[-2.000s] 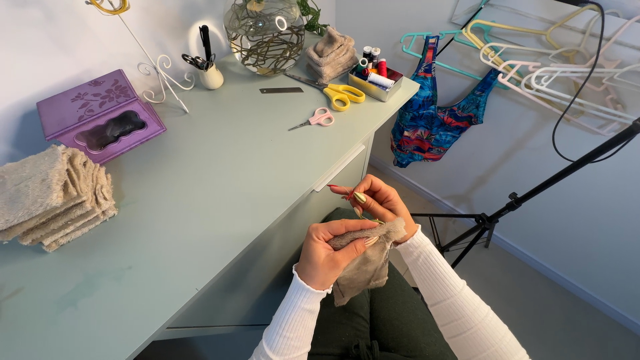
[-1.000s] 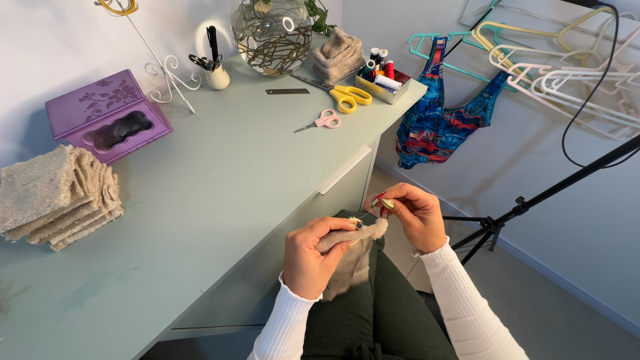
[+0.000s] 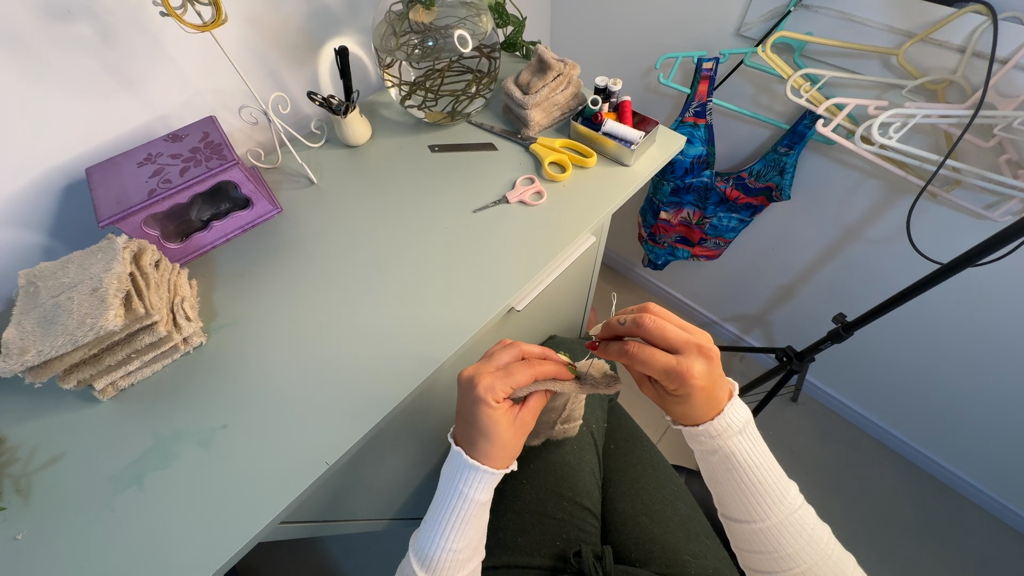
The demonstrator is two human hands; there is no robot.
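My left hand [image 3: 500,400] pinches the folded edge of a beige plush fabric piece [image 3: 560,412], which hangs over my lap. Just right of it, my right hand [image 3: 660,360] holds a thin sewing needle [image 3: 590,358] between thumb and fingertips at the fabric's edge; a loop of white thread [image 3: 614,304] stands above the fingers. How deep the needle sits in the fabric cannot be told. A stack of beige plush fabric pieces [image 3: 88,312] lies at the desk's left, and a smaller folded pile [image 3: 544,88] at the back.
On the green desk [image 3: 320,320] lie yellow-handled scissors [image 3: 560,156], small pink scissors [image 3: 524,190], a metal blade [image 3: 462,147], a tin of thread spools [image 3: 620,144] and a purple box [image 3: 168,184]. A glass vase [image 3: 436,64] stands behind. A black tripod [image 3: 800,356] and hangers with a swimsuit [image 3: 712,192] are at right.
My right hand has shifted from close against my left hand to a little farther right, with its fingers turned toward the fabric. The left hand still holds the fabric.
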